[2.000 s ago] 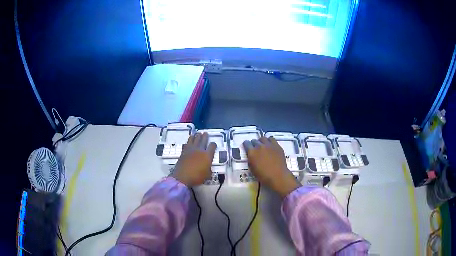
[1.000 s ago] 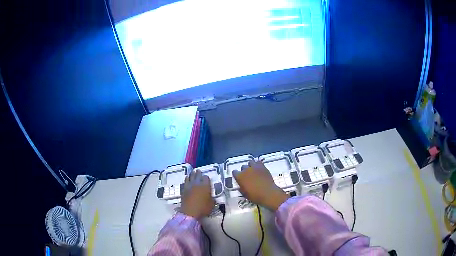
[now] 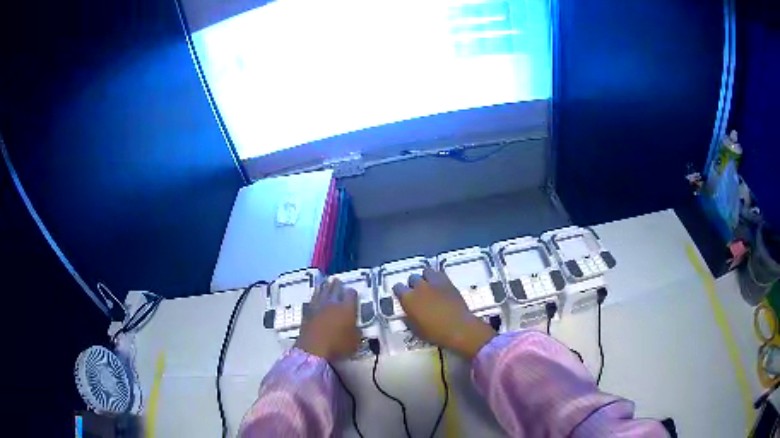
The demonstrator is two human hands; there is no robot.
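Note:
Several white mini projectors [image 3: 523,269] with grey corner pads stand in a row on the bench. My left hand [image 3: 331,320] rests on the tops of the first and second units from the left, fingers pointing forward. My right hand [image 3: 440,311] rests on the third unit, with its fingertips on the top. Both hands are bare and neither lifts a unit. Their undersides and exact finger contacts are hidden. Black cable plugs [image 3: 375,346] sit at the units' near sides, with thin black leads running toward me.
A bright wall [image 3: 376,77] lies ahead. A white-topped stack [image 3: 274,224] stands behind the bench at left. A white fan [image 3: 104,379] and a black cable [image 3: 224,359] are at left. Yellow tape rolls [image 3: 765,325] and a bottle [image 3: 729,154] are at right.
The view has tilted and shifted, so the row now slants up to the right. My right hand's fingers have shifted slightly on the third unit. My left hand stays on the left units.

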